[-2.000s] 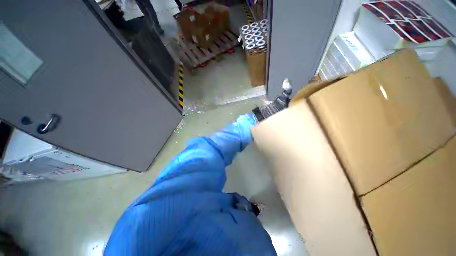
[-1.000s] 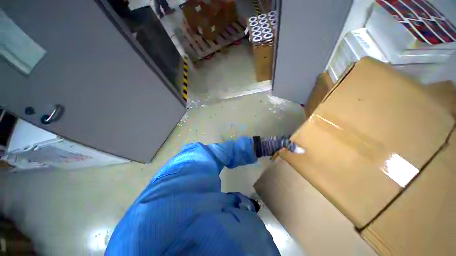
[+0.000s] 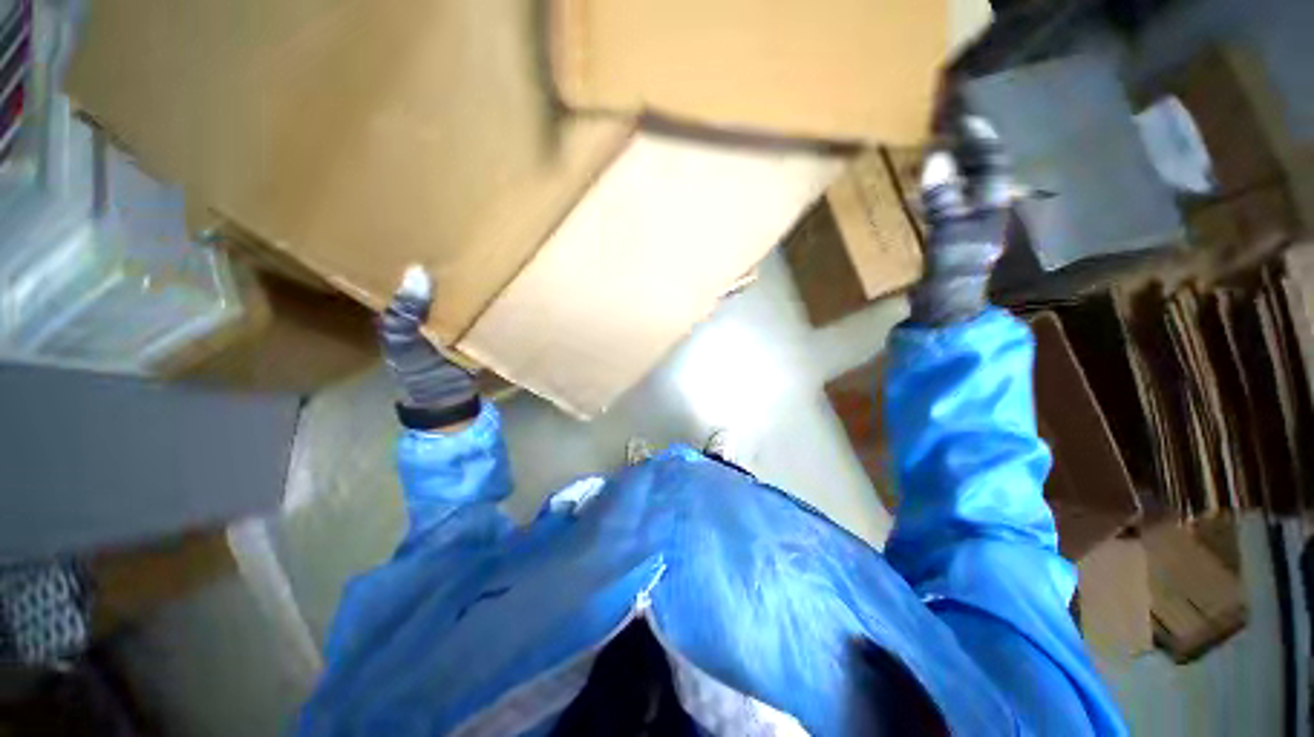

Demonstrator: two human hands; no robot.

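A large brown cardboard carton fills the upper left and middle of the view, with a paler panel on the side nearest me. My left hand, in a grey striped knit glove, grips the carton's lower left edge, thumb on its face and other fingers hidden underneath. My right hand, in the same kind of glove, is raised beside the carton's right corner with its fingers pointing up. Blur hides whether it touches the carton.
Upright flattened cardboard stands at the right, near an open brown box. A smaller carton and a grey sheet lie beyond my right hand. White packs and a grey door are at the left. Pale floor shows below the carton.
The view has swung round to the right, so the door is now at the left. My left hand remains at the carton's edge. My right hand has come into clear view, raised beside the carton.
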